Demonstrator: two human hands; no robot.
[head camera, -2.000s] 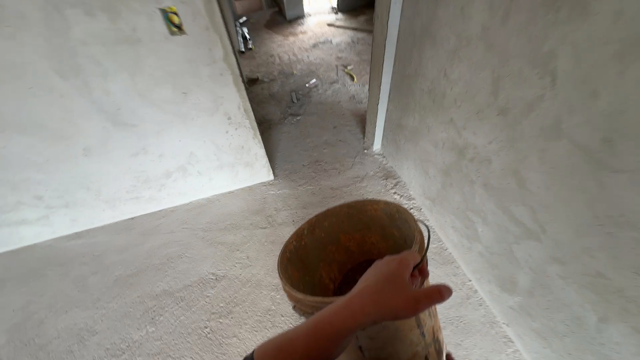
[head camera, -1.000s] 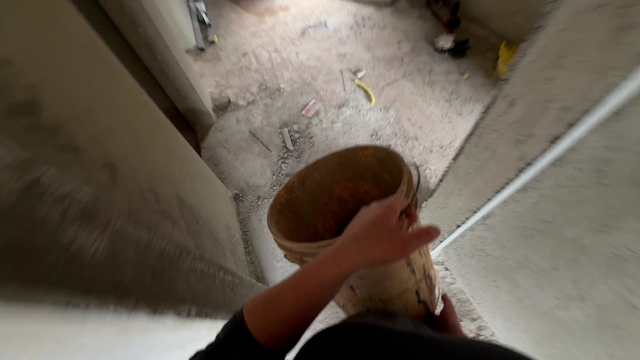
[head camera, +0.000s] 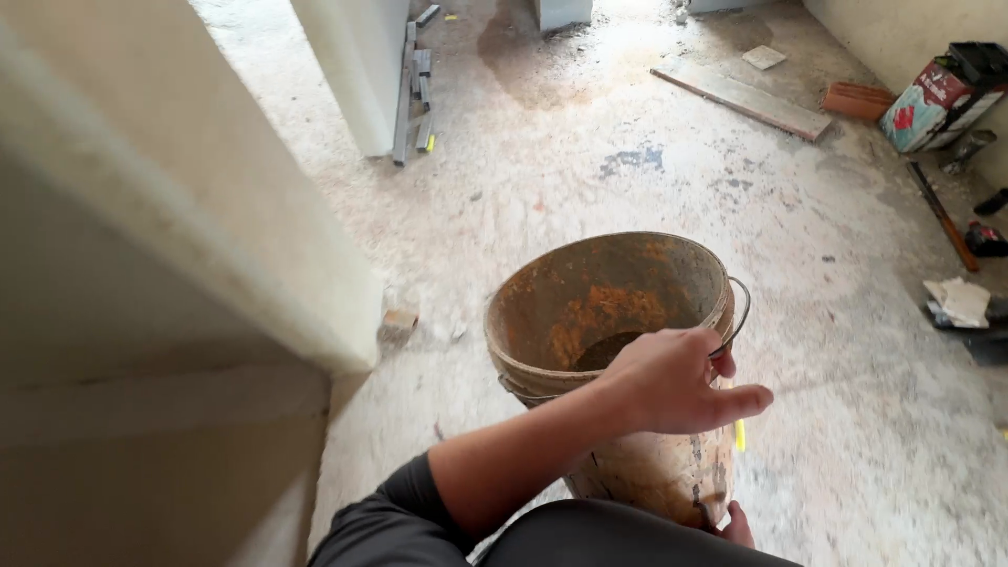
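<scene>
A dirty plastic bucket (head camera: 606, 376), stained brown and orange inside, is tilted in front of me, with dark material at its bottom. My left hand (head camera: 677, 382) reaches across from the left and grips the bucket's right rim beside the wire handle (head camera: 745, 311), its thumb sticking out to the right. Low at the bucket's base, part of my right hand (head camera: 738, 526) shows against the side; the rest of it is hidden behind the bucket and my dark clothing.
A plastered wall edge (head camera: 346, 331) is close on the left, a brick piece (head camera: 399, 319) by its foot. Metal profiles (head camera: 405, 102) lie further off. Ahead is a board (head camera: 744, 101); right are a paint-marked can (head camera: 937, 102), bricks (head camera: 857, 101), a long bar (head camera: 943, 216) and a paper scrap (head camera: 959, 302).
The view has moved forward through the doorway into the room beyond. The bucket has come along, my left hand still at its rim.
</scene>
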